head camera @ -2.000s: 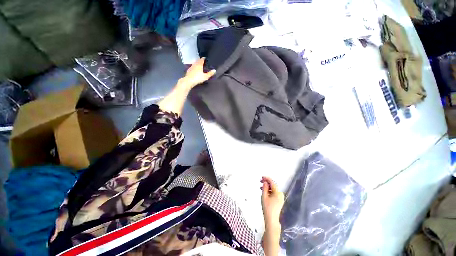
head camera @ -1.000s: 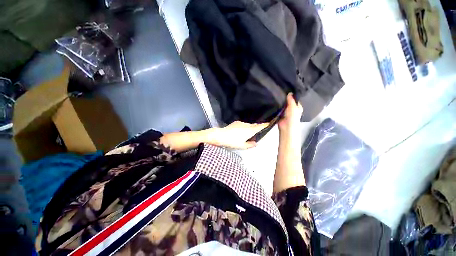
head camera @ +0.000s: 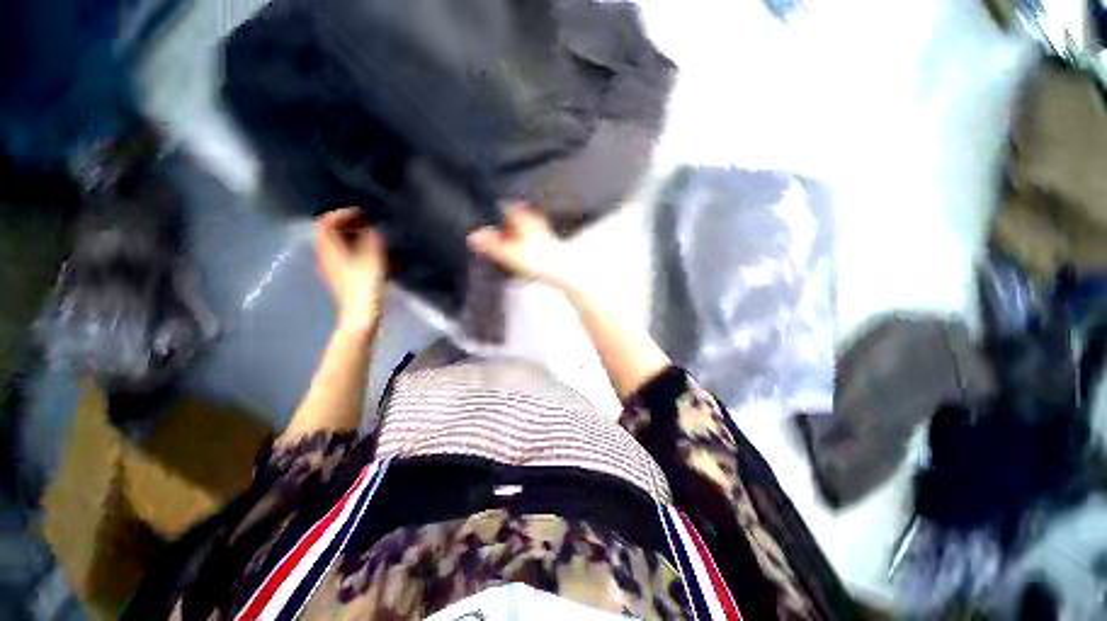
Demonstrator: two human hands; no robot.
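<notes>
The grey-brown jacket (head camera: 486,109) lies rumpled on the white table at the near edge, its darker side partly showing, with one narrow part hanging down between my hands. My left hand (head camera: 351,261) is at its lower left edge, fingers bent against the dark cloth. My right hand (head camera: 520,243) is at its lower middle edge, fingers closed on the cloth. The picture is blurred, so the exact hold of my left fingers is unclear. A packed set (head camera: 755,285) in glossy clear plastic lies flat to the right of the jacket.
A grey-brown garment (head camera: 892,394) lies at the table's near right edge. A dark blue heap (head camera: 989,467) and khaki garments (head camera: 1062,170) are at the right. An open cardboard carton (head camera: 152,485) stands at the lower left, below clear packets (head camera: 128,285).
The view has turned, and the jacket shows further left. Earlier it lay with its buttoned front up; now dark cloth faces up. My hands have moved apart along its near edge.
</notes>
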